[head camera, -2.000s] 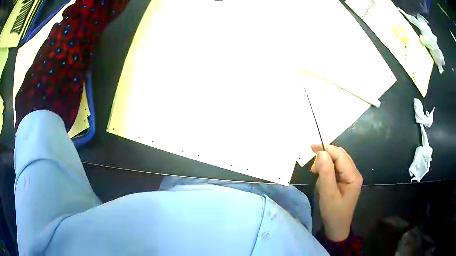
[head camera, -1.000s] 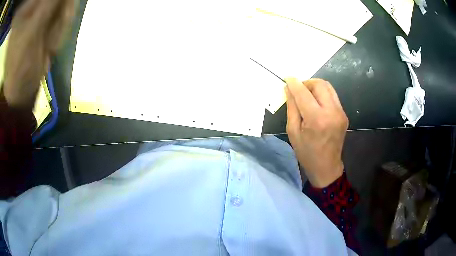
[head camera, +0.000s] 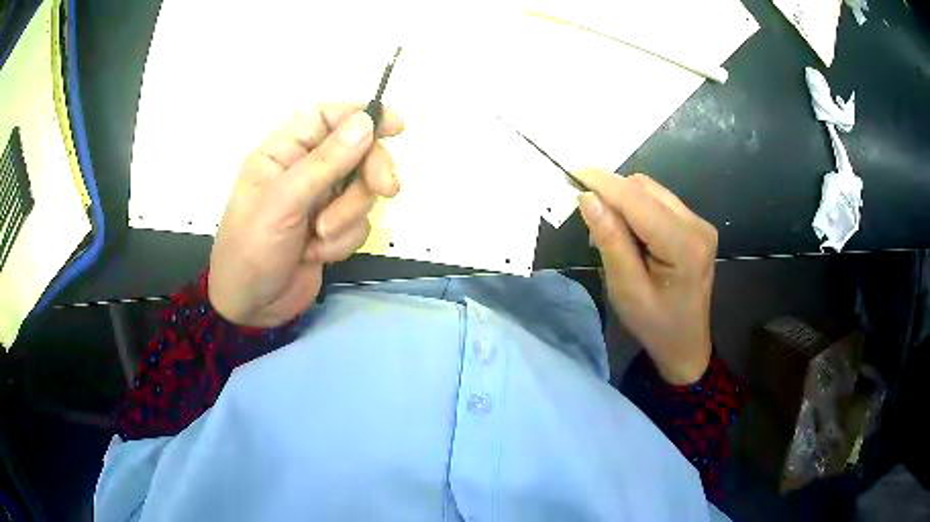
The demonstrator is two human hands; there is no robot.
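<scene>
My left hand (head camera: 296, 209) holds a small black workpiece (head camera: 375, 105) between thumb and fingers, its thin dark stem pointing up over the white paper. My right hand (head camera: 653, 245) holds a thin dark probe (head camera: 549, 159) between thumb and forefinger, pointing up and to the left. The probe and the workpiece are apart. The lower part of the workpiece is hidden in my left fingers. Work-surface paper (head camera: 459, 153) lies under both hands, with a row of small dots along its near edge.
A blue-rimmed tray (head camera: 90, 173) with yellowish liner paper and parallel dark sticks is at left. A pale stick (head camera: 653, 53) lies on the paper. Twisted white wrap (head camera: 839, 184) lies at right. An open cardboard box (head camera: 801, 377) with clear plastic is below right.
My left hand has come from the tray side to above the paper and now holds a black workpiece. My right hand stays near the paper's right edge with the probe. The view has shifted.
</scene>
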